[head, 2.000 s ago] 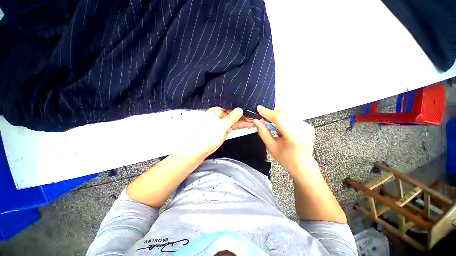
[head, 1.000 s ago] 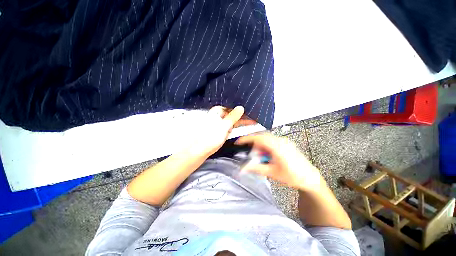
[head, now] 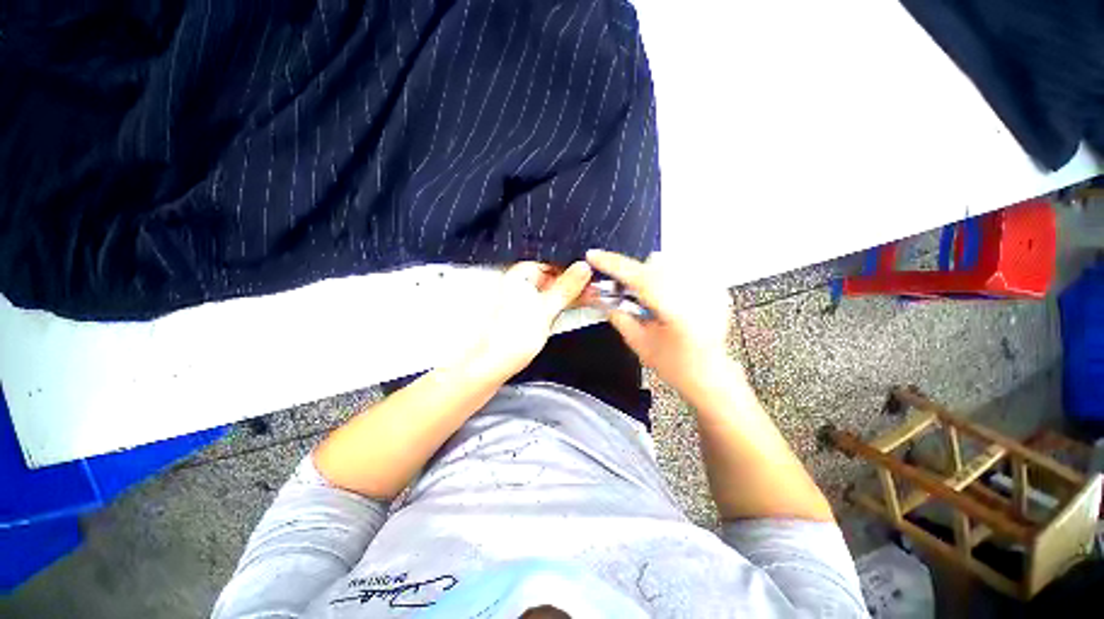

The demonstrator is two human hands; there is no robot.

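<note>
The dark navy garment [head: 400, 145] with thin white stripes lies over the white tabletop [head: 230, 375], its lower edge near the table's front. My left hand [head: 527, 317] pinches this edge between thumb and fingers. My right hand [head: 672, 324] is close beside it on the right, closed around small thread snips [head: 615, 298] that show a pale, greyish glint. The fingers hide most of the snips. Their tips are at the garment's edge by my left thumb; whether they touch the cloth I cannot tell.
Another dark cloth [head: 1029, 79] lies at the table's far right. A red and blue plastic stool [head: 1017, 252] and a wooden stool frame [head: 969, 484] stand on the speckled floor at right. Blue bins [head: 49, 502] are at lower left. Thread bits lie on my grey shirt [head: 533, 484].
A second ago my right hand was lower, blurred over my shirt; it has moved back up to the garment edge with the snips. My left hand has stayed on the edge.
</note>
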